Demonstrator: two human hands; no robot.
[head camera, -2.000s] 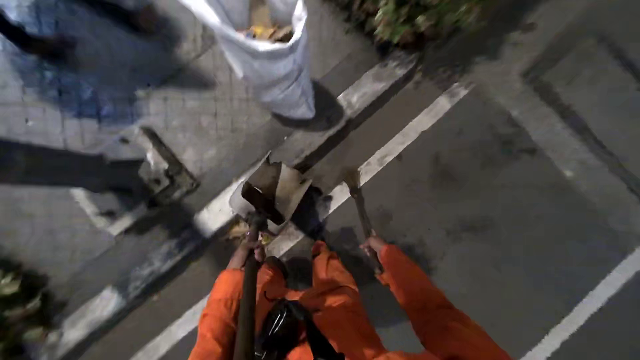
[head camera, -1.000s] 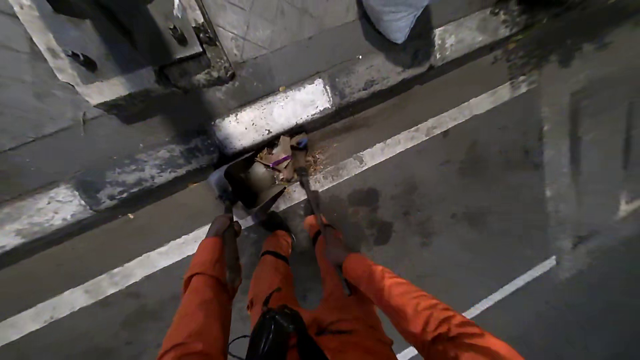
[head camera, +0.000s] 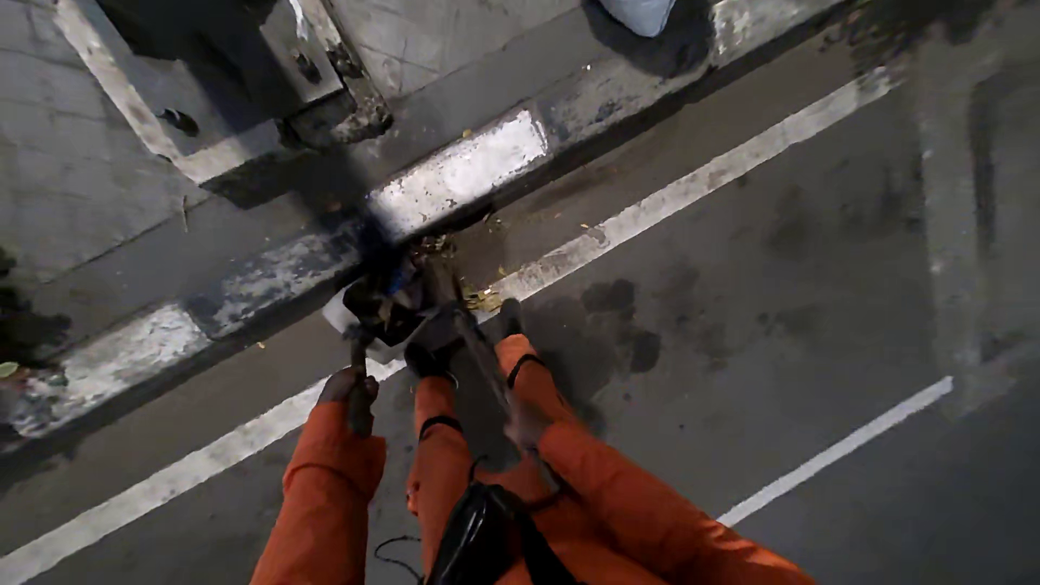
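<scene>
My left hand (head camera: 348, 385) is closed around the handle (head camera: 359, 413) of a dustpan-like scoop. The scoop (head camera: 382, 321), pale at its rim, stands against the kerb with dark litter and something blue inside. My right hand (head camera: 526, 422) grips the long handle of a broom (head camera: 481, 345), which slants up and left to the scoop's right side. The broom's head is blurred and touches the debris there. Dry leaves (head camera: 484, 300) lie on the asphalt just right of it, close to my right shoe (head camera: 510, 315).
A kerb with white painted blocks (head camera: 463, 172) runs diagonally across. On the pavement a concrete base (head camera: 236, 146) carries a dark post. The bottom of a white sack (head camera: 642, 15) shows at the top edge. A black bag (head camera: 479, 532) hangs at my waist.
The view has shifted along the kerb, and the white sack now shows only its bottom. The broom has come to the scoop's right edge, and the scoop's opening is turned toward the kerb.
</scene>
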